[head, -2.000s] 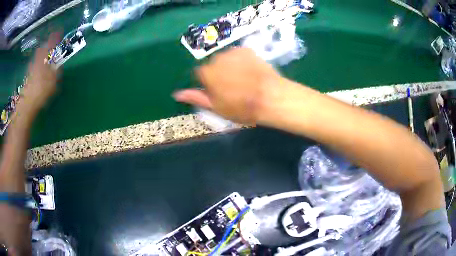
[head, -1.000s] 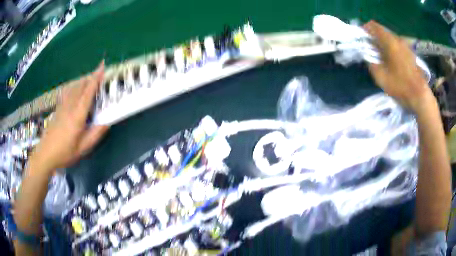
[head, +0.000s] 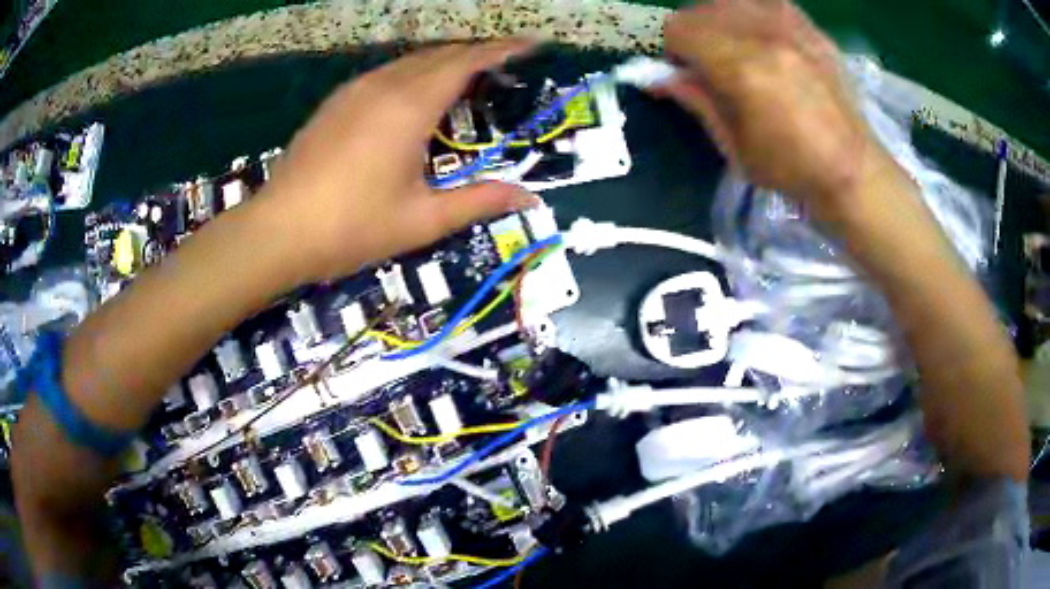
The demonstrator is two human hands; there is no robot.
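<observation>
Several open power strips lie side by side on the dark bench. My left hand [head: 380, 161] spans the rearmost power strip [head: 599, 150], with fingers on its far side and thumb on its near side. My right hand [head: 766, 98] is closed on the white power cord [head: 648, 74] beside that strip's cord end. Blue and yellow lead wires [head: 507, 140] run over the rearmost board. The nearer power strips [head: 299, 397] hold rows of white blocks and metal contacts. My left palm and forearm hide part of the rear strip.
A round white plug [head: 684, 320] and cords in clear plastic bags [head: 829, 334] lie at the right. A short board unit [head: 78, 167] lies at the far left. The speckled edging [head: 345, 37] runs along the back, with green conveyor beyond.
The strip carried over the edging now lies behind the other strips on the bench. My left hand has moved right along it, and my right hand has moved left to its cord end.
</observation>
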